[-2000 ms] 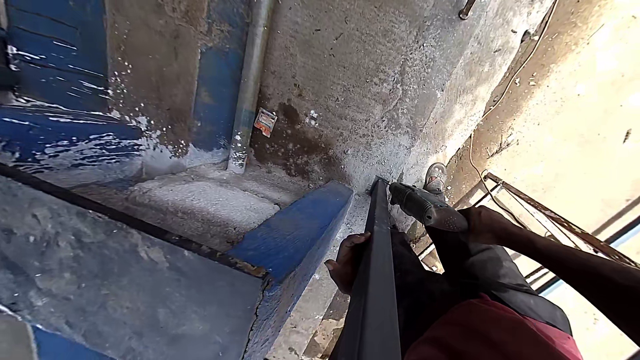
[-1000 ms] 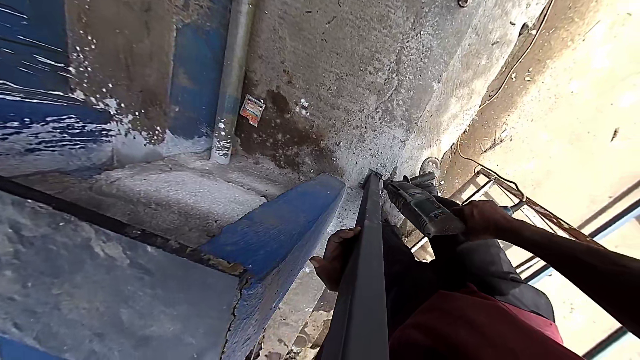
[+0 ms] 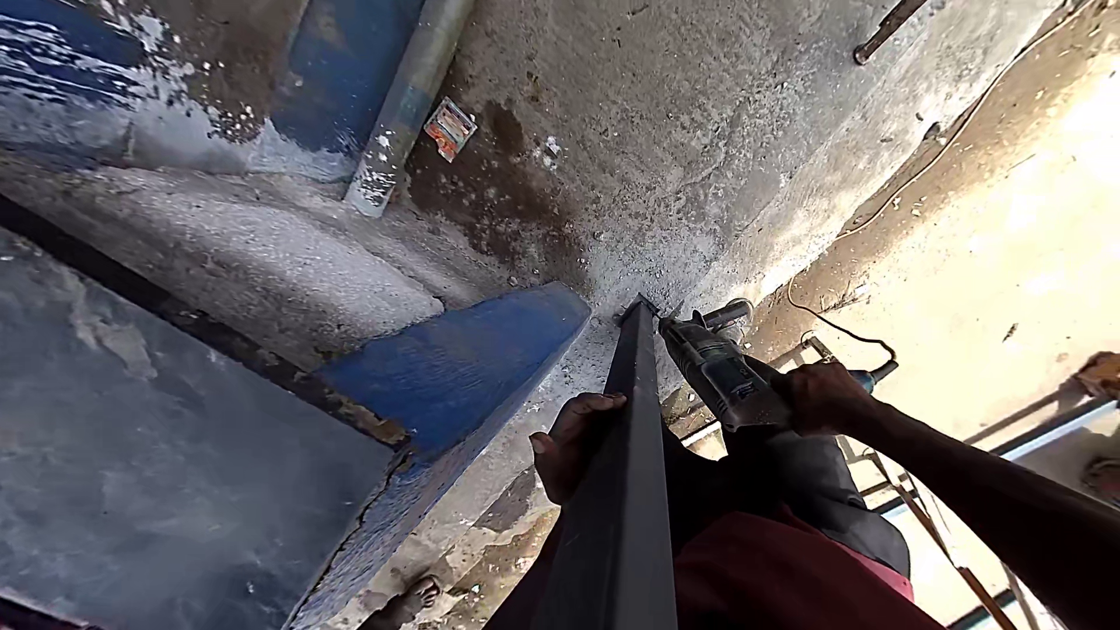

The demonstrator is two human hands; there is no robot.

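A long dark metal bar [image 3: 632, 455], square-edged, runs from the bottom of the view to the concrete floor. My left hand [image 3: 573, 442] grips its left side, fingertips over the edge. In my right hand [image 3: 822, 398] is a corded rotary hammer drill [image 3: 722, 372], held by its rear handle. The drill has a side handle [image 3: 731, 313], and its bit points at the floor close beside the bar's far end. Whether the bit touches the bar or the floor cannot be told.
A blue-painted wall end [image 3: 464, 359] and a grey slab [image 3: 175, 437] stand at left. A pipe [image 3: 407, 114] reaches the floor near a crumpled packet [image 3: 451, 129]. The cord [image 3: 840, 325] trails right beside metal frames [image 3: 910, 499]. Someone's bare foot [image 3: 423, 593] shows at the bottom.
The drill has come round from lying across beside my leg to pointing its bit at the bar's far end. My left hand stays on the bar.
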